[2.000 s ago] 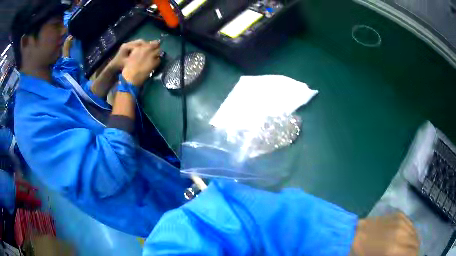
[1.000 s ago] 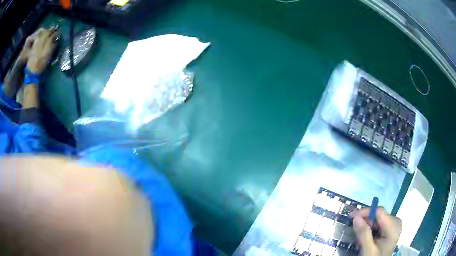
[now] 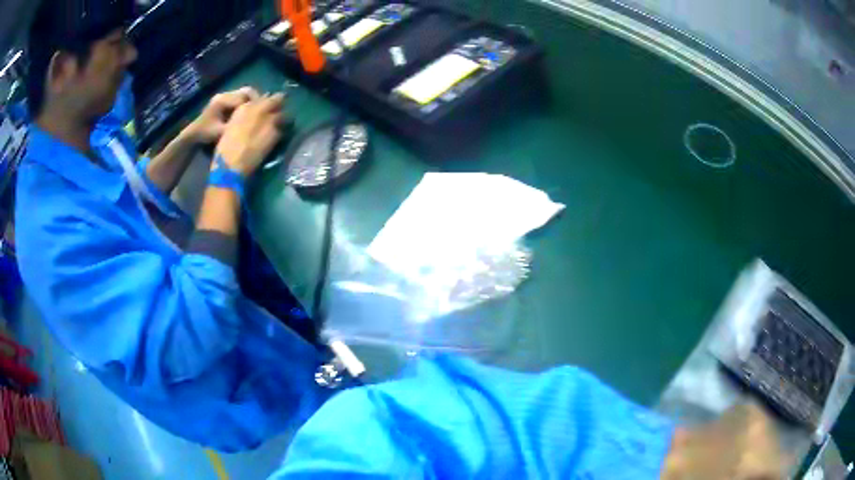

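My left hand point(image 3: 727, 448) is blurred and cut off by the bottom edge at the lower right, at the end of my blue sleeve. Its fingers are hidden, so what it holds or touches cannot be told. My right hand is not in view. Beyond my left hand, a dark stacked PCB panel point(image 3: 795, 361) with rows of metal parts lies on pale foam wrap point(image 3: 698, 375) at the right edge.
A coworker in a blue smock point(image 3: 122, 272) works with both hands at the left. A round dish point(image 3: 326, 161), a white sheet point(image 3: 459, 220), a clear bag of small metal parts point(image 3: 478, 279) and a black case point(image 3: 459, 80) lie on the green mat.
The view has swung left again after turning to the right a second ago. My right hand with the tweezers and the PCB panel under it have left the picture. My left hand shows at lower right.
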